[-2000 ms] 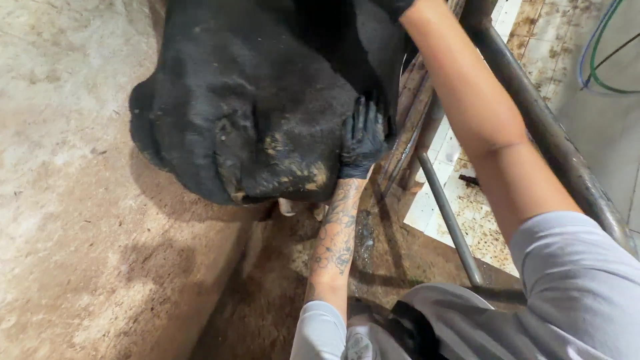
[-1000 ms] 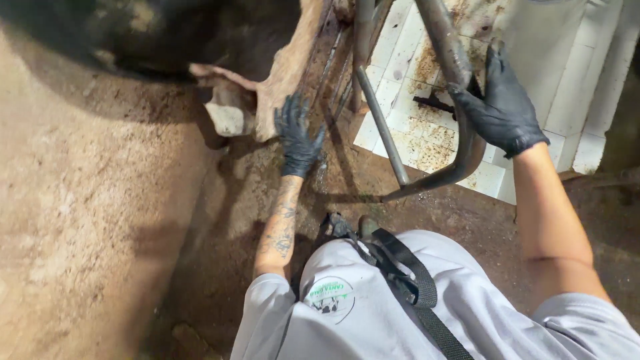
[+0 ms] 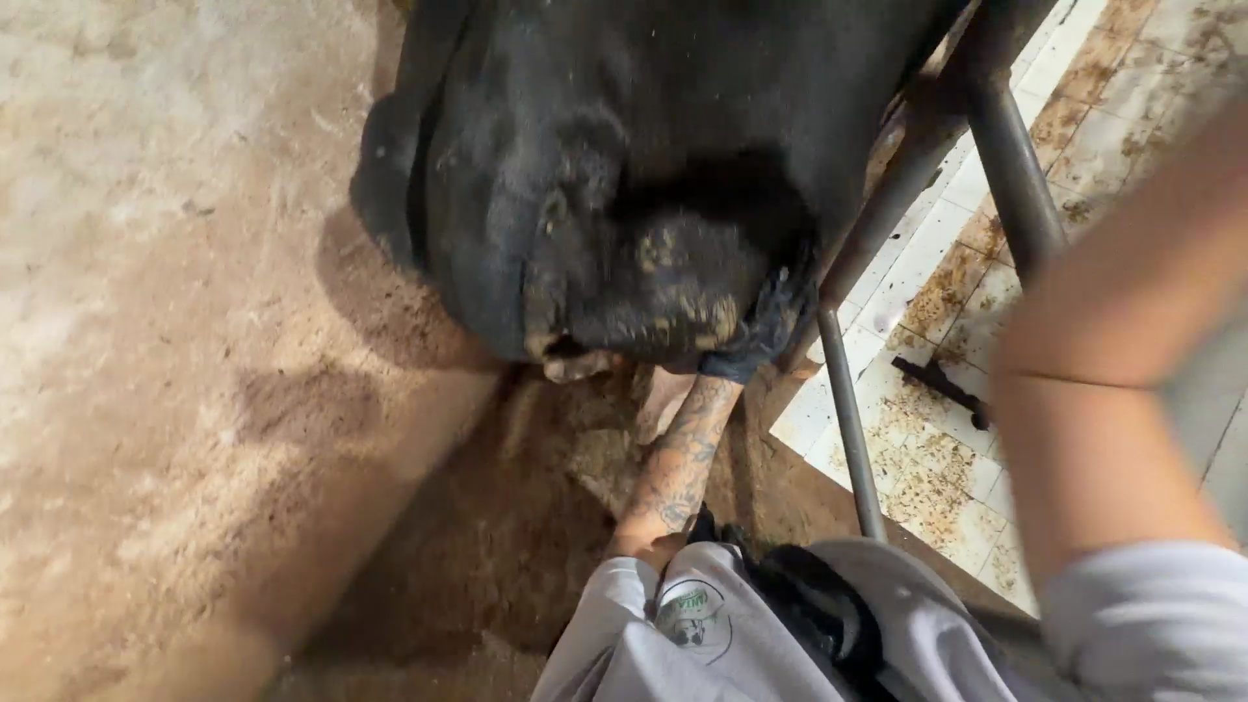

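Observation:
A large black animal, apparently a cow (image 3: 663,117), fills the upper middle, with dried dirt on its hide. My left hand (image 3: 775,317), in a black glove, reaches up against the lower right part of its body, beside the metal rail. The dark glove blends with the dark hide, so how its fingers lie is unclear. My tattooed left forearm comes up from below. On the right my bare right forearm rises blurred toward the upper right edge, and the right hand is out of the picture.
A metal pipe rail (image 3: 1014,175) runs along the animal's right side, with a thinner bar (image 3: 853,429) below. Beyond it lie dirty white tiles (image 3: 936,487) and a dark elongated object (image 3: 941,392). Rough, stained concrete floor (image 3: 175,292) spreads to the left.
A second ago my left hand was spread in front of the animal and my right hand was at the pipe rail. Now the left is against the animal and the right has left the view, which has shifted.

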